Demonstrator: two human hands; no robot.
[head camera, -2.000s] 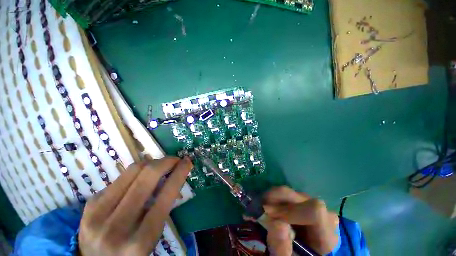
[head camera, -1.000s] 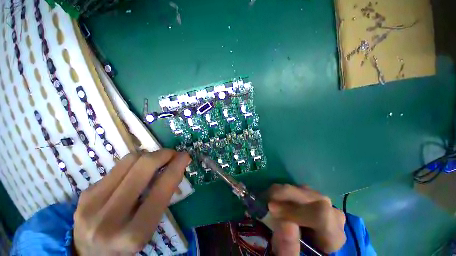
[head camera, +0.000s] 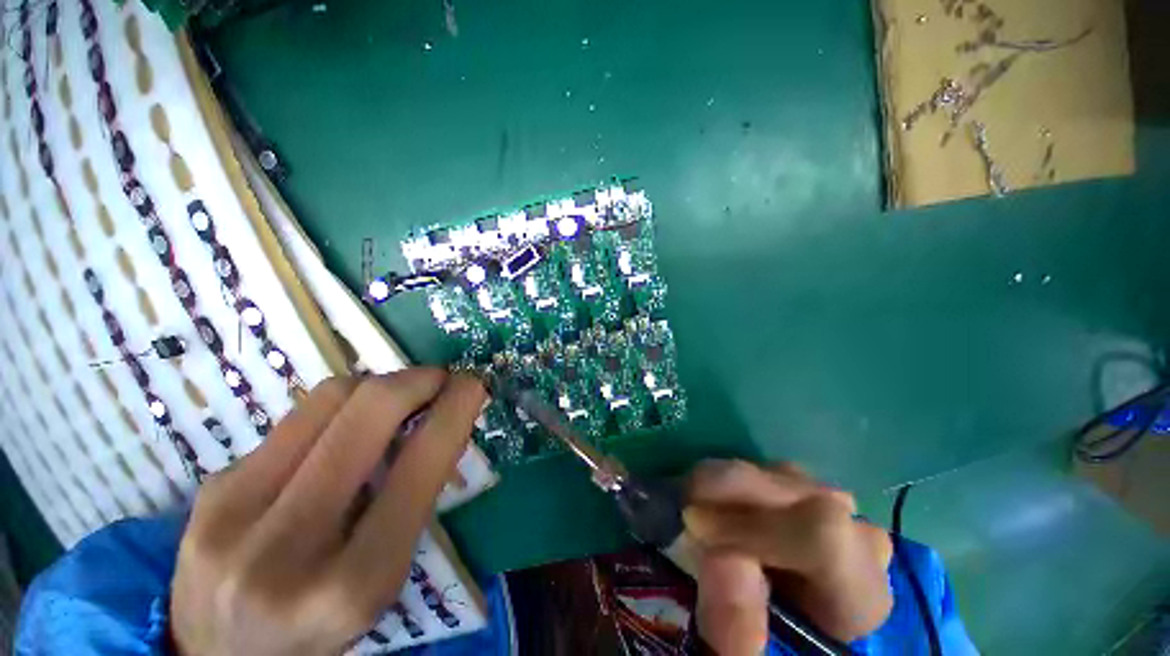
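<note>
A green PCB panel (head camera: 603, 288) lies flat on the green mat, with several white-centred small components (head camera: 476, 274) on and beside its upper rows. My right hand (head camera: 783, 545) holds the soldering iron (head camera: 642, 502); its metal tip rests at the panel's left part, beside my left fingertips. My left hand (head camera: 327, 493) has thumb and forefinger pinched at the panel's left edge; a dark part shows between its fingers, but what the fingertips hold is too small to tell.
A white component sheet (head camera: 96, 397) with rows of dark parts lies at left, over a second sheet (head camera: 449, 583). A tan pad (head camera: 1014, 141) with silvery scraps is at upper right. Black cables (head camera: 1114, 417) lie at the right edge. Loose bits lie on the mat.
The panel, sheet and tan pad have shifted slightly upward in view. Both hands keep nearly the same pose, with the iron's tip still near my left fingertips.
</note>
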